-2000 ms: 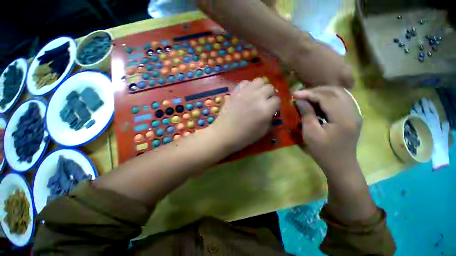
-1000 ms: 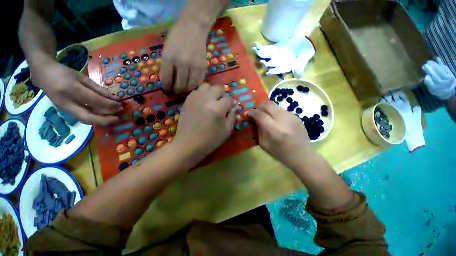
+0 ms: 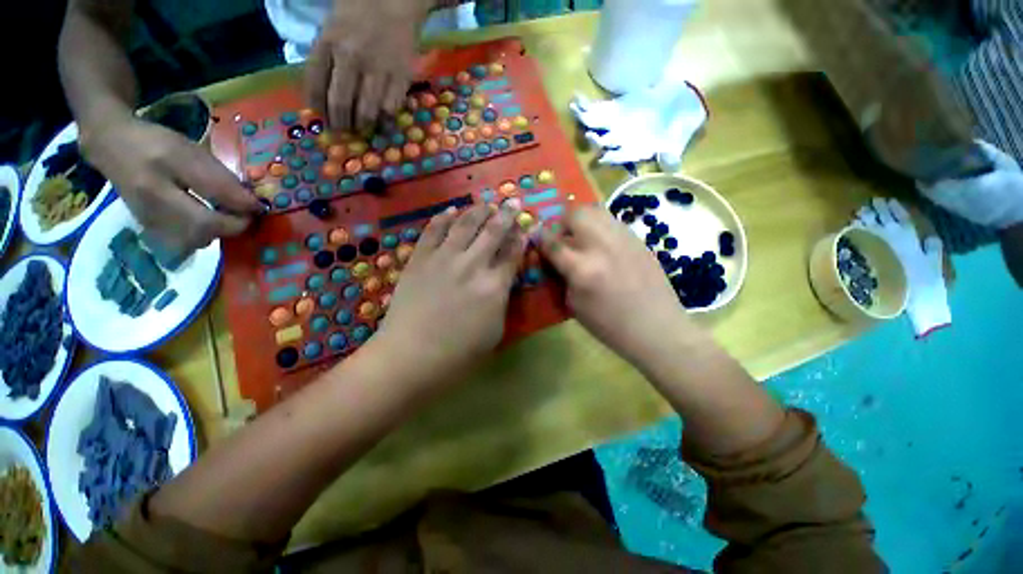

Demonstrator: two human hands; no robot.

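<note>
The orange-red tray lies on the table with two panels of orange, teal, yellow and black round pieces. My left hand is bare and rests palm down over the near panel, its fingertips on the pieces. My right hand is bare, with its fingertips at the right end of the near panel. Whether either hand holds a piece cannot be seen. A black long bar lies above my left fingers. Two black pieces lie on the strip between the panels.
Another person's hands work at the far panel. Blue-rimmed plates stand at left, beside a thin stick. At right are a bowl of black round pieces, white gloves, a cream cup and a brown box near a gloved hand.
The view has shifted since the first frame. The other person's right-side hand moved away from my hands to the far panel. My left hand has flattened. The brown box has been lifted or tilted.
</note>
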